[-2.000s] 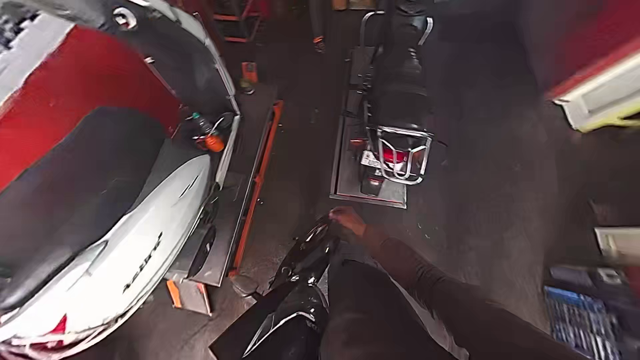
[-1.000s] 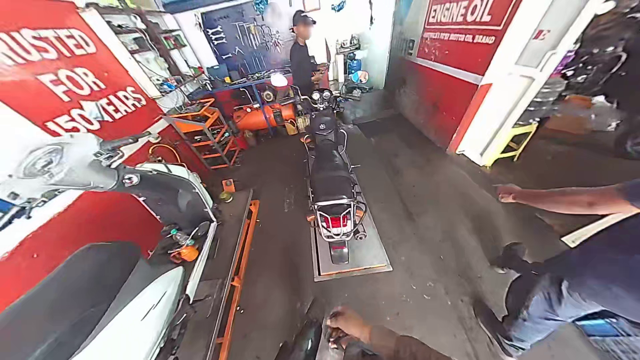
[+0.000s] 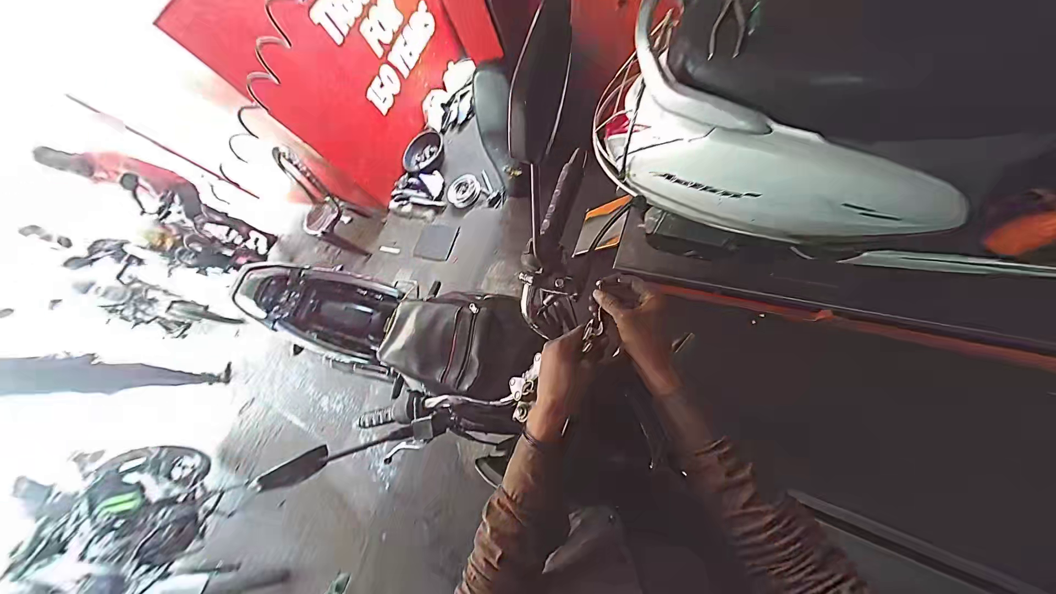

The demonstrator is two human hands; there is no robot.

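Note:
Beside the handlebar of a motorcycle (image 3: 450, 342), my two bare hands are close together. The fingers of my left hand (image 3: 565, 371) are curled at a small shiny metal part (image 3: 592, 330). My right hand (image 3: 635, 318), just to the right, has its thumb and fingers pinched at the upper end of that part; its exact kind is too blurred to tell. A black handlebar grip (image 3: 565, 198) and a long mirror (image 3: 540, 82) rise above the hands. The other mirror (image 3: 293, 469) sticks out at lower left. A black cover with a zip lies over the motorcycle's tank area.
A white scooter (image 3: 792, 186) stands at upper right, beside a dark platform with an orange edge (image 3: 825, 316). A round container (image 3: 422, 153) and loose parts lie by the red wall panel (image 3: 330, 107). More motorcycles (image 3: 124, 503) stand at left in bright light.
The view has swung round strongly. Both hands are now in sight together at the metal part; one second ago only one hand showed at the bottom. The two people seen then are out of view.

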